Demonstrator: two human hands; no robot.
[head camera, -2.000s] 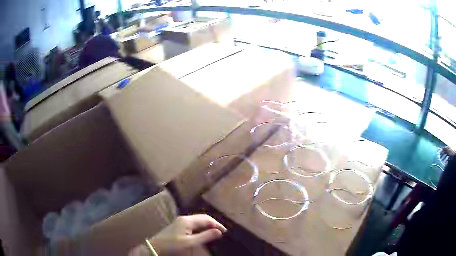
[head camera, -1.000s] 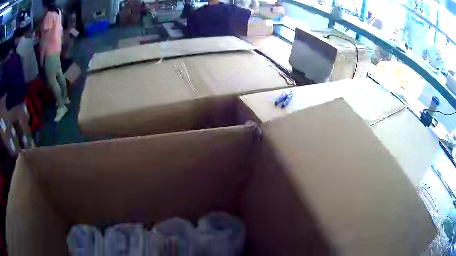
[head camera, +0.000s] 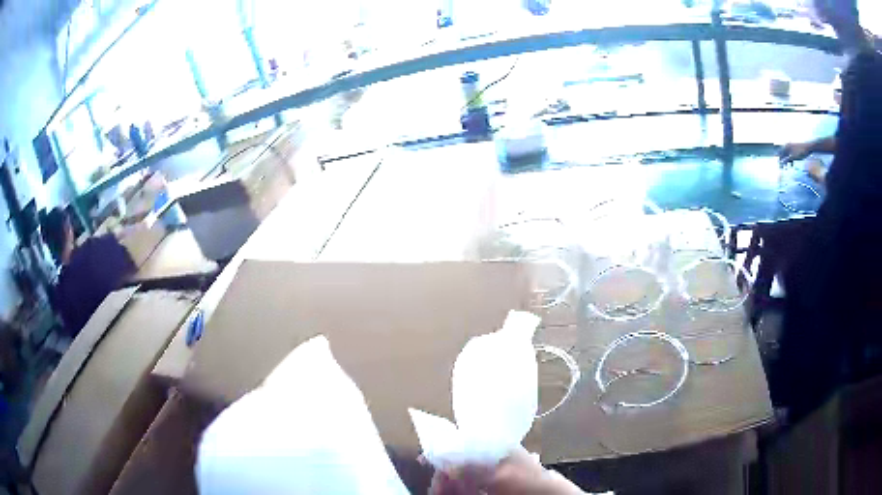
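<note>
My right hand is at the bottom edge, partly cut off, closed around the lower part of a white foam bag. The bag stands up from the hand, puffed, with a pointed corner to its left. A second, larger white bag is at the lower left, cut off by the bottom edge. My left hand is not visible. Thin pale coiled rings lie in rows on a brown carton top right of my hand. The held bag is beside one ring.
A wide brown carton flap is folded out behind the bags. A small blue tool lies at its left. More cartons stand left. A person in dark clothing is at the right by a green bench; another person is far left.
The view has swung from the deep carton with wrapped rolls to the rings. Two white bags have come into view, one in my right hand.
</note>
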